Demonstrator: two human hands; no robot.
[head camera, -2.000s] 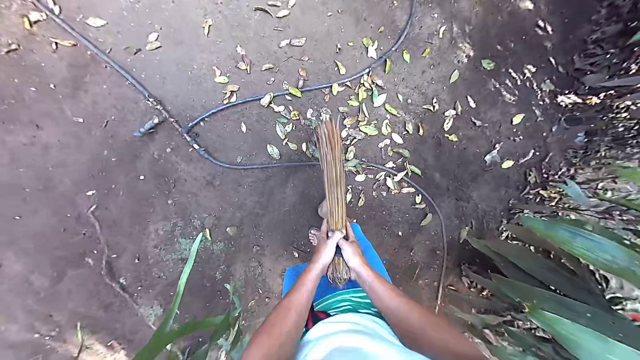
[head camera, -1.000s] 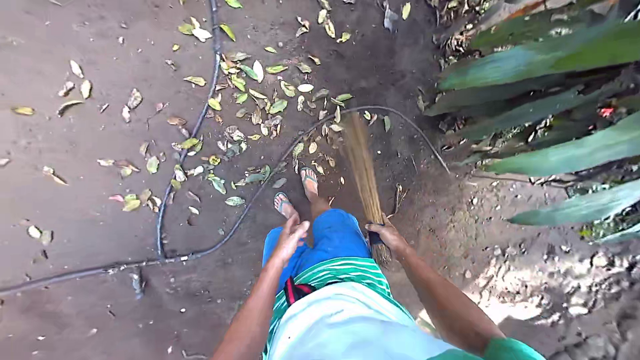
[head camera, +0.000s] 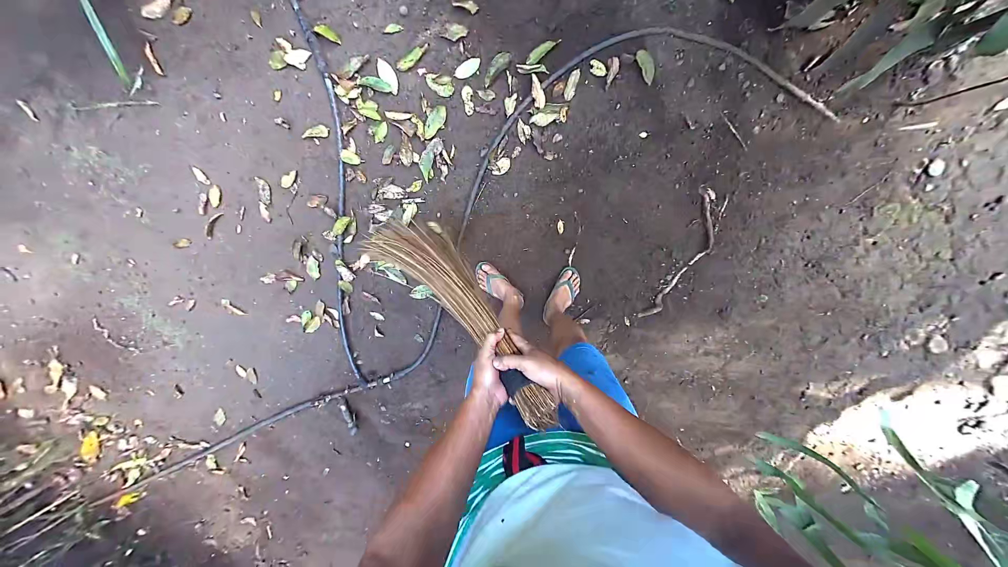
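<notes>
A stick broom (head camera: 453, 283) of thin brown ribs is held in front of my body. Its spread bristles point up and left over the dirt, close to scattered leaves (head camera: 433, 118); its bound butt end is near my waist. My left hand (head camera: 490, 368) grips the left side of the broom's dark binding. My right hand (head camera: 535, 367) wraps over the handle from the right, touching my left hand. Whether the bristle tips touch the ground I cannot tell.
A dark hose (head camera: 340, 181) forms a loop on the dirt and joins another line running to the lower left. A crooked root (head camera: 697, 256) lies right of my sandalled feet (head camera: 561, 291). Plants (head camera: 819, 488) stand at the lower right, and grass at the lower left.
My left hand, apart from the broom a second ago, is now on it beside my right hand. The bristles have swung over to the left. The view has turned.
</notes>
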